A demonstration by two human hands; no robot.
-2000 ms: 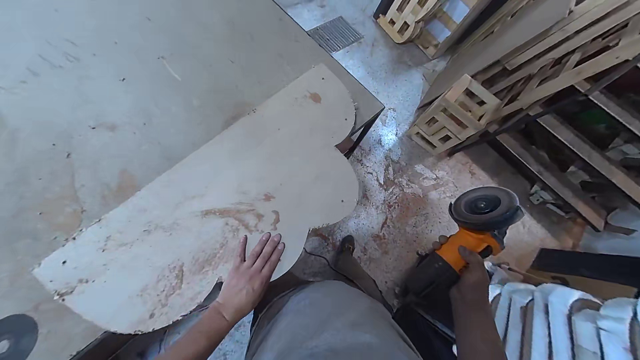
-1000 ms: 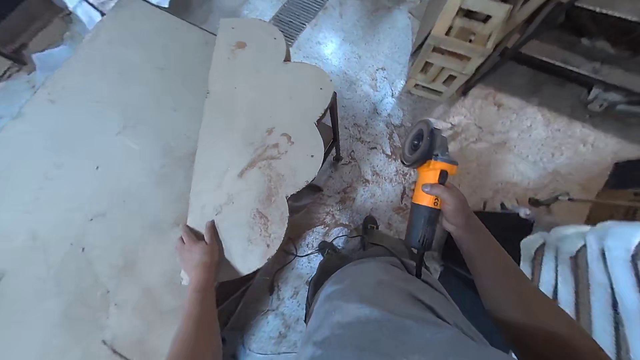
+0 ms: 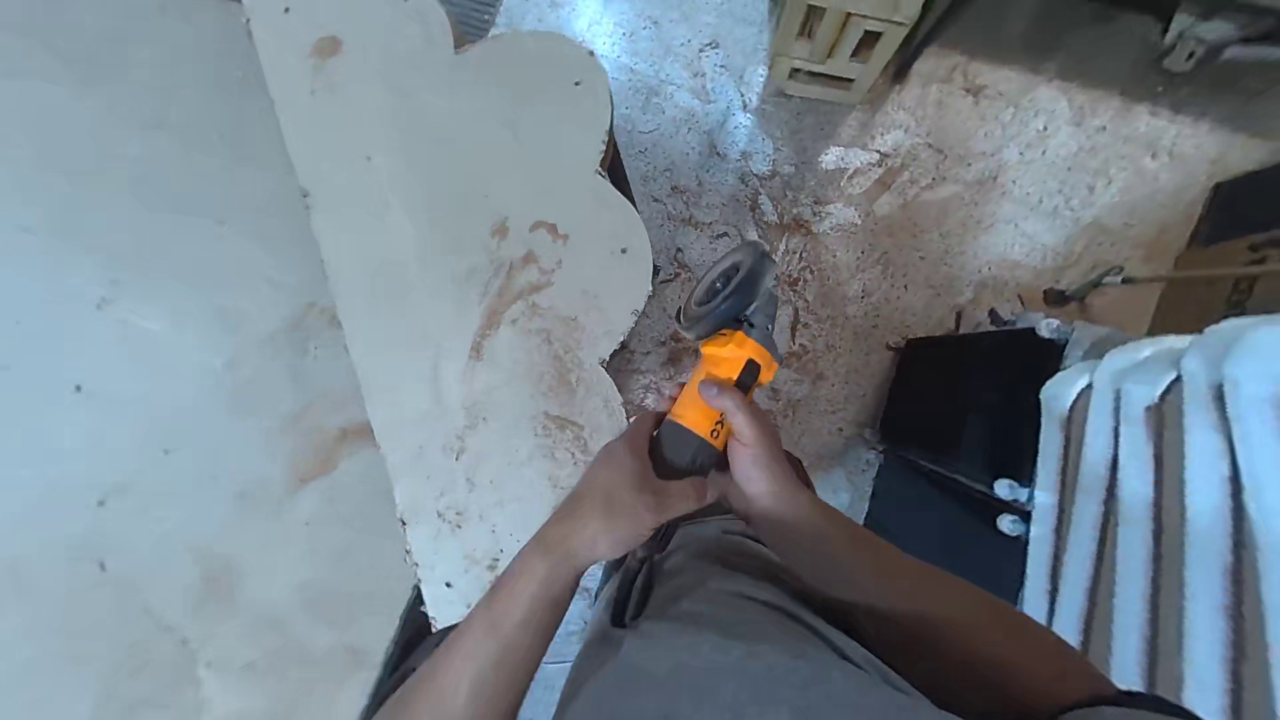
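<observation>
An orange and black angle grinder (image 3: 725,385) is held in front of my body, its round disc (image 3: 722,290) pointing away from me. My right hand (image 3: 755,450) grips the body from the right, with the thumb on top near the black switch. My left hand (image 3: 635,490) is wrapped round the dark rear end from the left; its fingertips are partly hidden. To the left of the grinder lies a pale board with a scalloped edge (image 3: 450,220), flat on a large light tabletop (image 3: 180,400). Brown smears and dust mark the board.
Dust and scraps cover the floor (image 3: 880,230). Light wooden frames (image 3: 845,50) stand at the top. On the right are a black panel (image 3: 960,420), a row of white-edged curved pieces (image 3: 1130,480) and a brown cardboard piece (image 3: 1210,290).
My left hand has left the scalloped board and taken hold of the grinder's rear end. My right hand has kept its hold on the grinder. The view has shifted.
</observation>
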